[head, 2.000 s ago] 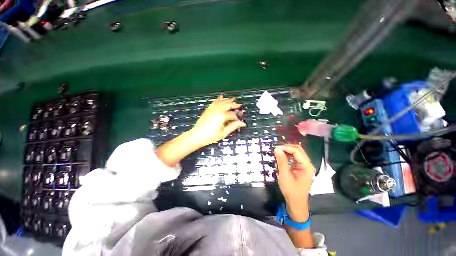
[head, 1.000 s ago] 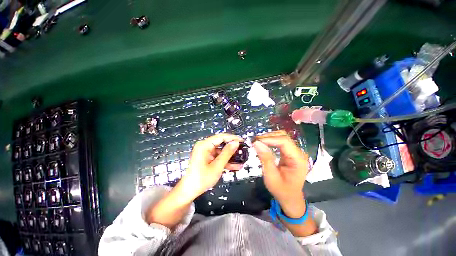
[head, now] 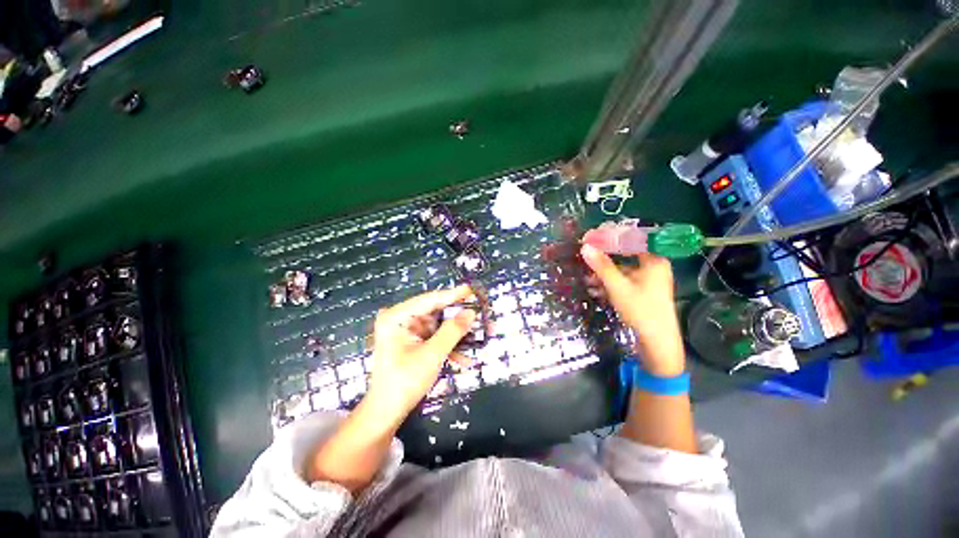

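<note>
My left hand (head: pixel 412 342) holds a small dark assembly (head: pixel 471 317) between thumb and fingers over the clear gridded tray (head: pixel 347 240). My right hand (head: pixel 637 292) is at the pink end of the dispensing syringe (head: pixel 620 240), whose green cap points right; whether the fingers grip it is unclear. Several dark units (head: pixel 454 229) lie in a row on the tray beyond my left hand. A second small clump (head: pixel 291 288) lies at the tray's left. Tiny white parts (head: pixel 454 426) lie on the tray's near side. Red smears mark its right end.
A black blister tray (head: pixel 74 394) filled with units is at left. A slanting metal post (head: pixel 657 89) stands behind the tray. A white tissue (head: pixel 515 206) lies on the tray. At right are a blue controller (head: pixel 736 189), a glass jar (head: pixel 726 321), a blue bin (head: pixel 783 158), a black fan and air hoses.
My right hand has moved from beside the assembly, right and away from me to the syringe. My left hand still holds the assembly. The view has shifted, so the scene appears further left.
</note>
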